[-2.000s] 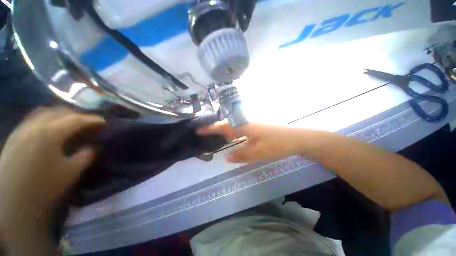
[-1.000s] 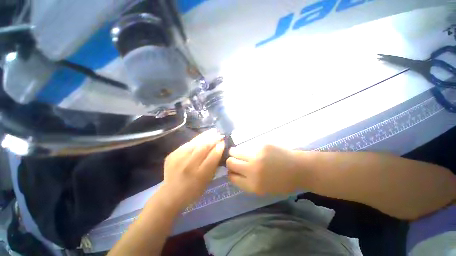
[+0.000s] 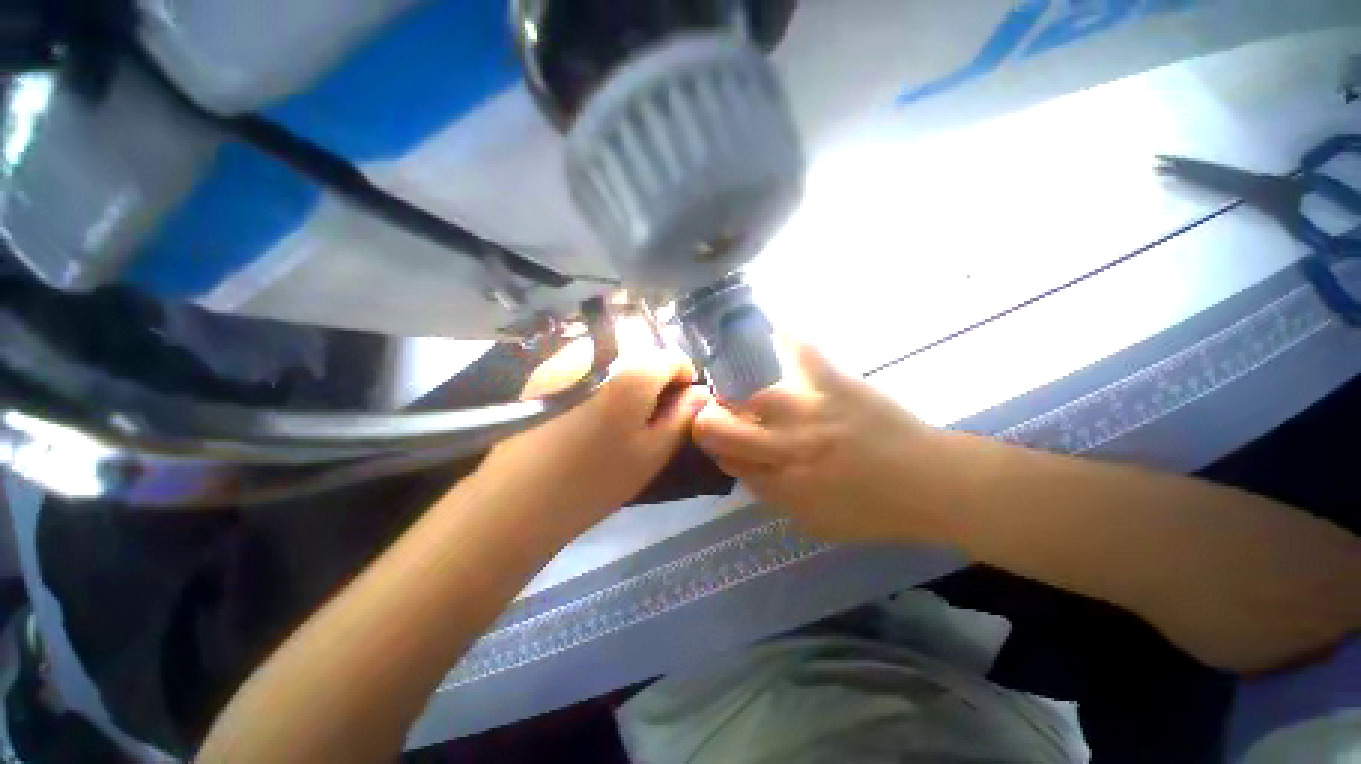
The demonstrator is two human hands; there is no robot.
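Note:
A dark garment (image 3: 194,597) lies bunched left of the needle area, and a dark part of it shows under and between my hands. My left hand (image 3: 620,426) is on the cloth at the presser foot, fingers pinched on its edge, partly behind the chrome rail. My right hand (image 3: 814,448) pinches the same edge just below the grey block (image 3: 742,346), fingertips close to my left hand's. The sewing machine head (image 3: 388,90) stands above, with the ribbed knob (image 3: 684,157) over the foot. The needle tip is hidden by glare and fingers.
Dark blue scissors (image 3: 1291,202) lie at the right of the white table (image 3: 1045,224). The grey ruler-marked edge (image 3: 1164,388) runs along the front. The curved chrome rail (image 3: 299,429) crosses at left. Pale cloth (image 3: 851,687) shows over the lap below the table edge.
My left hand has come from the far left to the foot beside my right hand. Since a second ago, both hands have moved closer in under the machine head. The camera view has shifted.

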